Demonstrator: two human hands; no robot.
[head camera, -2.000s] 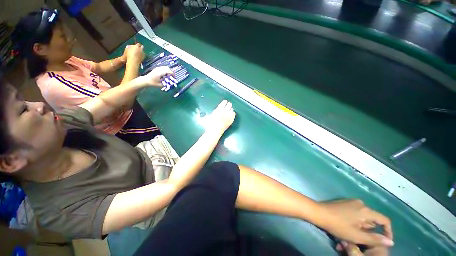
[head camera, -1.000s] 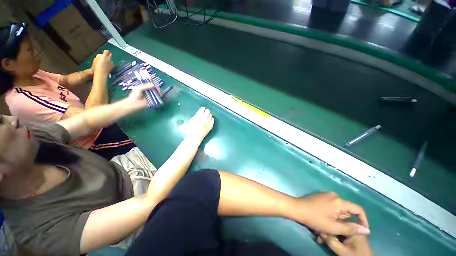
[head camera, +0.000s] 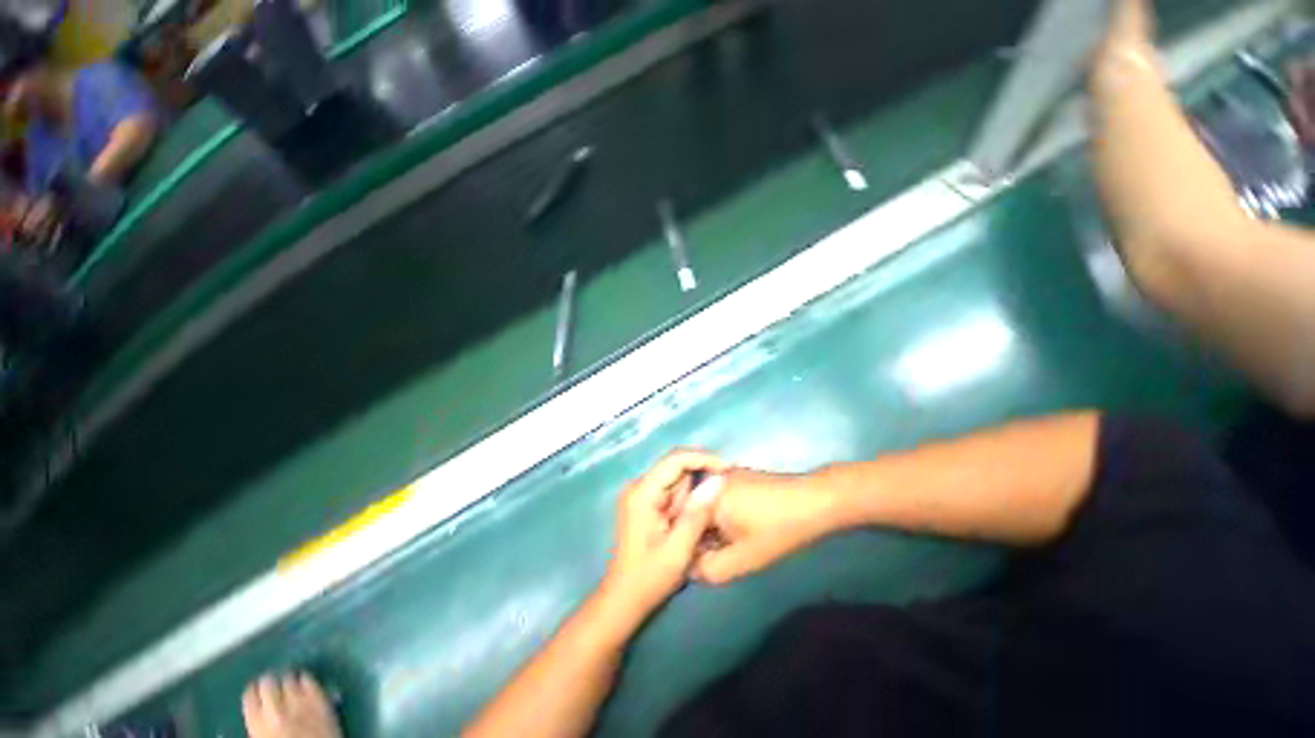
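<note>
My left hand (head camera: 652, 522) and my right hand (head camera: 767, 522) meet over the glossy green bench (head camera: 534, 577), fingers curled against each other. A small dark spot shows between the fingertips; whether it is a held thing or a shadow I cannot tell. Beyond the rail, slim dark pens lie singly on the dark green belt: one (head camera: 564, 325) near the rail, one with a white end (head camera: 676, 245), another with a white end (head camera: 841, 154) farther right, and a dark one (head camera: 560, 185) farther back.
A white rail (head camera: 635, 378) with yellow tape (head camera: 346, 528) runs diagonally between bench and belt. A grey post (head camera: 1035, 94) stands at upper right, beside another person's raised arm (head camera: 1183, 216). Another person's hand (head camera: 291, 707) rests at lower left. People sit across the belt at upper left.
The view has swung to the right, and my joined hands now show near the centre. The left neighbour's face and the left pen pile have left the picture. My hands remain together.
</note>
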